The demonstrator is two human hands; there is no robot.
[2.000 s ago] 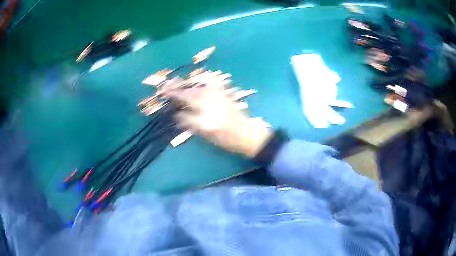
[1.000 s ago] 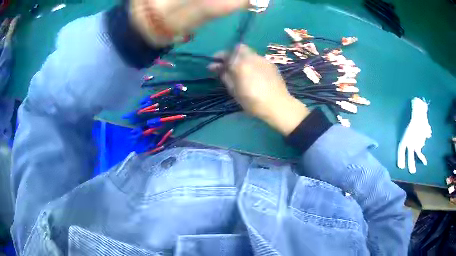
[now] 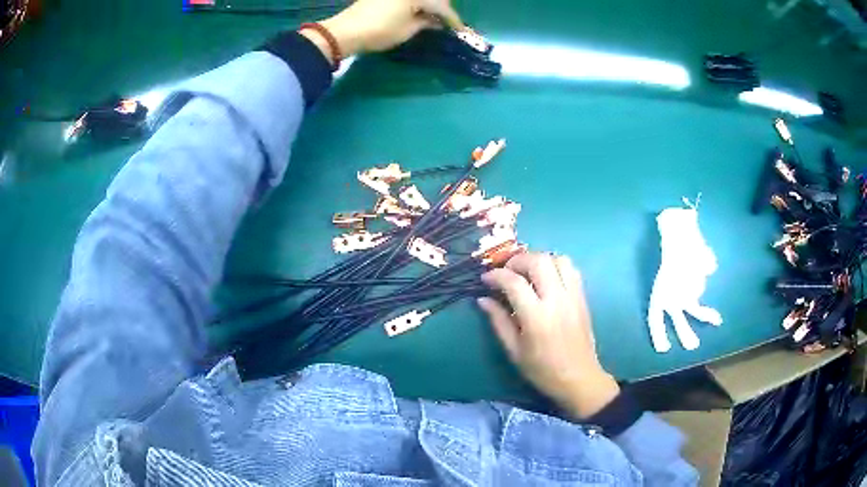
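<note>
A loose pile of black cable assemblies (image 3: 366, 285) lies on the green bench in front of me, copper terminals (image 3: 499, 224) towards the middle. My right hand (image 3: 547, 323) rests at the pile's right side, fingertips closed on a cable by its copper terminal. My left hand (image 3: 385, 24) reaches to the far side of the bench, at a dark cable bundle (image 3: 442, 52) with a copper terminal by the fingers; its grip is not clear. The cables' other ends are hidden by my left sleeve and jacket.
A white glove (image 3: 680, 276) lies to the right. A cable heap (image 3: 813, 247) is at the right edge, above a carton (image 3: 784, 366) with black plastic. Small dark bundles lie far right (image 3: 730, 69) and left (image 3: 119, 116). A blue bin (image 3: 19, 428) shows at lower left.
My left hand has moved from above the pile to the far bundle. My right hand has moved from the cables' middle to their copper ends. The camera view has shifted.
</note>
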